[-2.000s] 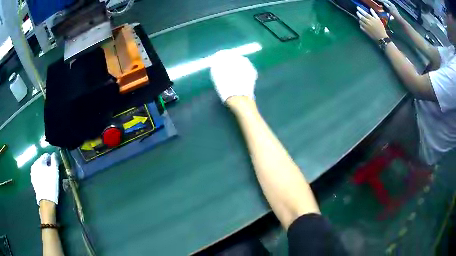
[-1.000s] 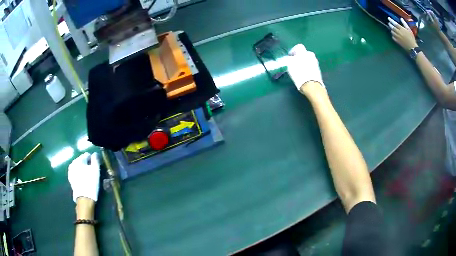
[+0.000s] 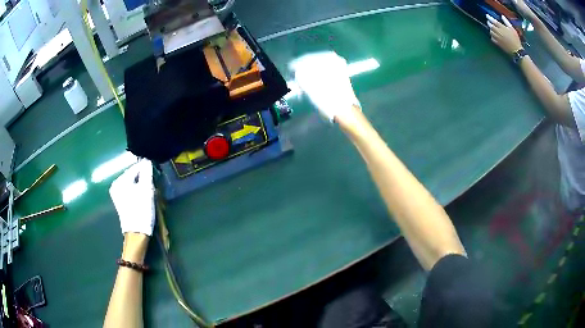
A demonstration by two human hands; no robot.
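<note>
The press stands at left centre, with a silver press head (image 3: 192,33) above an orange fixture (image 3: 242,72). Thin dark lines show in the fixture; I cannot tell if they are a phone frame. A black cloth (image 3: 173,106) drapes its left and front. The red button (image 3: 217,148) sits on the front panel below. My left hand (image 3: 136,197), white-gloved, is at the press's lower left corner, thumb and fingers slightly apart, nothing visible in it. My right hand (image 3: 326,83), gloved and blurred, is over the belt right of the fixture; its fingers and any held thing are unclear.
The green belt (image 3: 359,192) curves across the view. A hose (image 3: 168,256) runs from the press to the front edge. Orange-brown rods (image 3: 42,214) and a black frame (image 3: 31,292) are at far left. A white bottle (image 3: 75,95) stands behind. Another worker's hand (image 3: 507,36) is at upper right.
The dark phone frame, beside my right hand a second ago, no longer shows on the belt. My right hand has moved left towards the press. My left hand has moved up against the press's left corner.
</note>
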